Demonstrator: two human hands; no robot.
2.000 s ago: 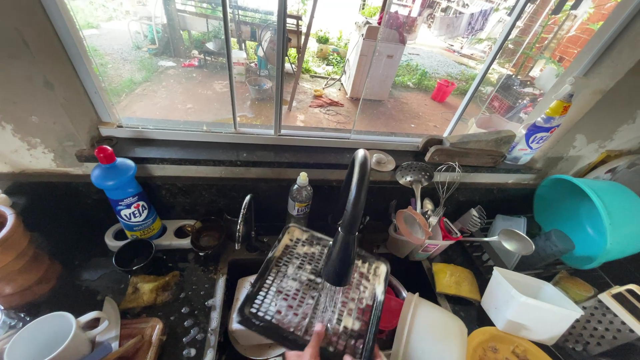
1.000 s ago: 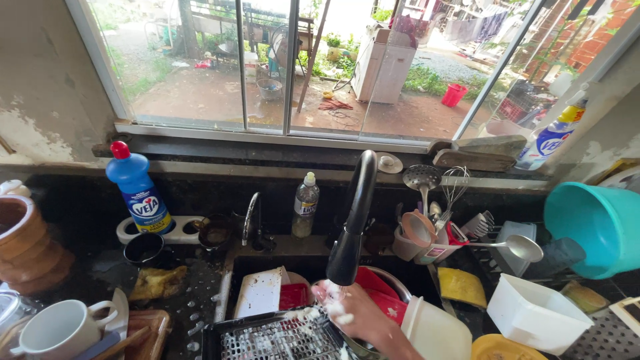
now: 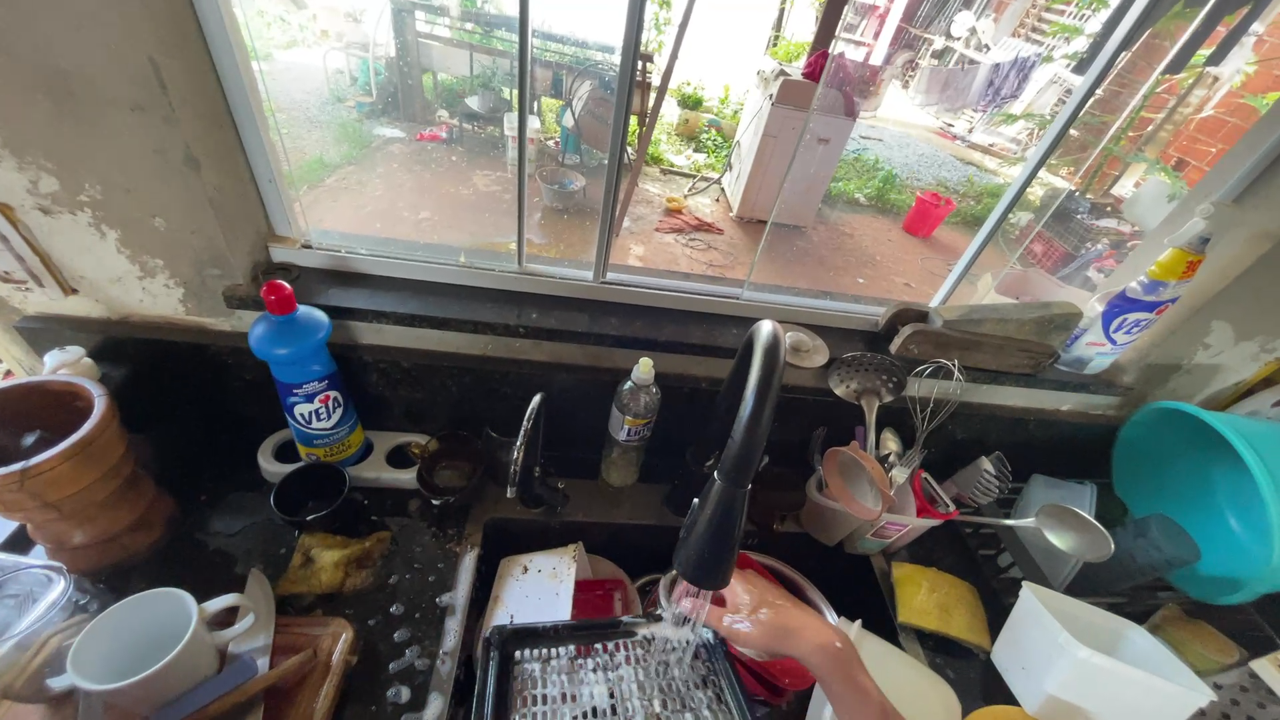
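Water runs from the black faucet (image 3: 715, 520) over my right hand (image 3: 752, 612), which has suds on it, in the sink. What its fingers do behind the stream is hard to make out. Below and left of the hand lies a black slotted tray (image 3: 610, 680) with foam on its slots, cut off by the bottom edge. Red dishes (image 3: 775, 670) and a metal bowl sit beneath the hand. A white box-shaped piece (image 3: 535, 585) and a red container (image 3: 600, 598) lie behind the tray. My left hand cannot be made out.
Left of the sink are a white mug (image 3: 145, 650), a yellow sponge (image 3: 333, 562) and a blue cleaner bottle (image 3: 310, 385). A clear bottle (image 3: 630, 430) stands behind the sink. To the right are a utensil holder (image 3: 885, 525), a white container (image 3: 1095, 660) and a teal basin (image 3: 1200, 500).
The slotted tray, held up under the faucet two seconds ago, now sits lower in the sink. My right hand has moved under the running water.
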